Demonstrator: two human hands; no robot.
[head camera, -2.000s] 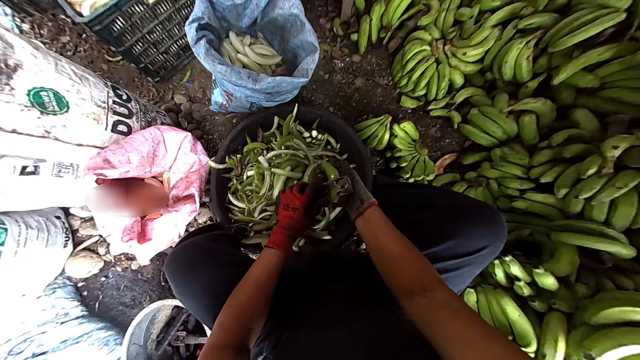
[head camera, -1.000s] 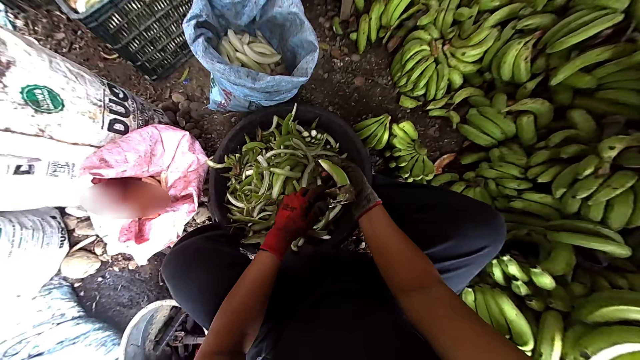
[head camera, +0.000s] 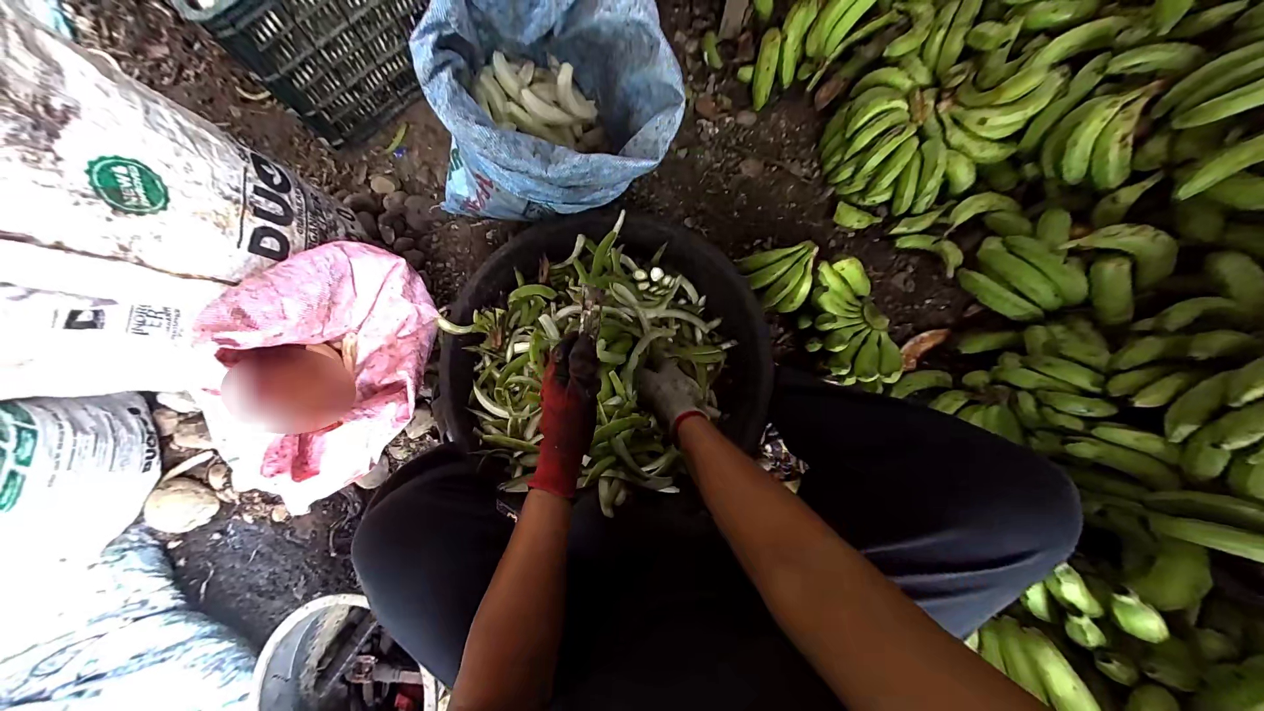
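Observation:
A wide black tub (head camera: 755, 336) stands between the person's knees, heaped with green banana peels (head camera: 513, 355) and some small pale cut ends. My left hand (head camera: 568, 415), in a red glove with dark fingers, is over the peels left of the middle; its fingers are closed around what looks like a small blade or knife (head camera: 591, 311), pointing away from me. My right hand (head camera: 671, 392), in a grey glove with a red cuff, reaches down among the peels to the right; its fingertips are hidden, so I cannot tell whether it holds something.
Beyond the tub is a blue woven sack (head camera: 543, 178) with peeled bananas (head camera: 543, 99). Green banana bunches (head camera: 1017, 276) cover the right side. At the left are a pink sack (head camera: 380, 306) and white printed sacks (head camera: 178, 188). A dark plastic crate (head camera: 316, 59) and a white bucket (head camera: 286, 632) also stand there.
The green banana seen at my right hand one second ago no longer shows there. My right hand has moved down into the peels; my left hand is more upright, its fingers farther from me.

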